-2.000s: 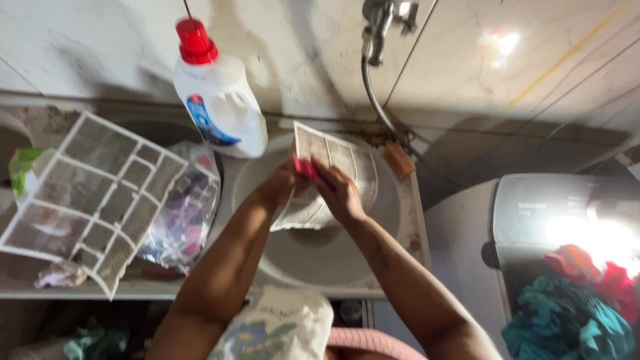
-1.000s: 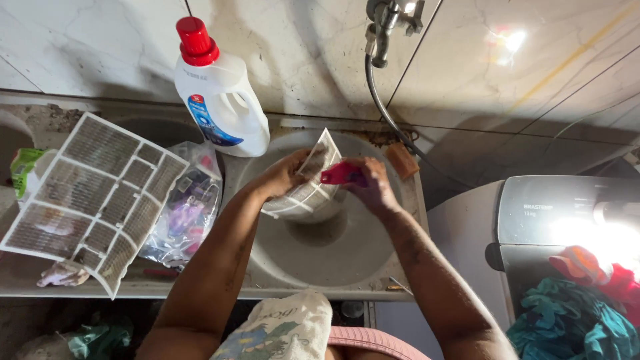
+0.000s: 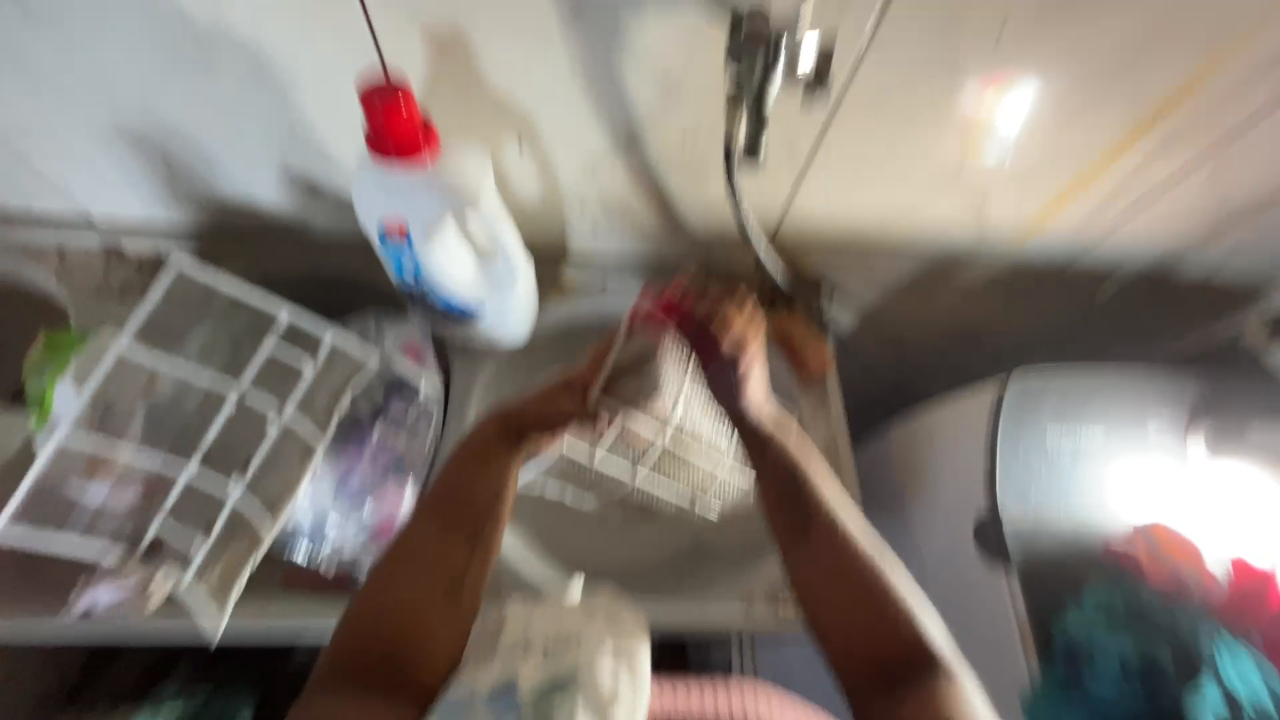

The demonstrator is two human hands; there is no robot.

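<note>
Over a round sink basin (image 3: 590, 560), my left hand (image 3: 570, 400) grips the left side of a white-framed mesh filter (image 3: 670, 440), its fingers partly behind the panel. My right hand (image 3: 735, 335) is closed on a pink-red brush (image 3: 665, 305) at the filter's top edge; blur hides the brush's bristles. A larger white mesh filter (image 3: 210, 425) lies tilted at the left, across the counter and another basin. Next to it is a clear plastic bag (image 3: 365, 455) with purple and white contents. A white detergent bottle (image 3: 450, 240) with a red cap stands behind the basin.
A metal tap (image 3: 755, 80) with a hose is on the wall behind. An orange-brown block (image 3: 800, 345) sits at the basin's back right corner. At the right stands a washing machine (image 3: 1090, 430) with teal and red clothes (image 3: 1130, 640) on it. A green packet (image 3: 50, 375) lies far left.
The held filter has turned, and its lower part now hangs toward the basin's front right. My right hand with the brush has moved up to the filter's top edge. The view is blurred.
</note>
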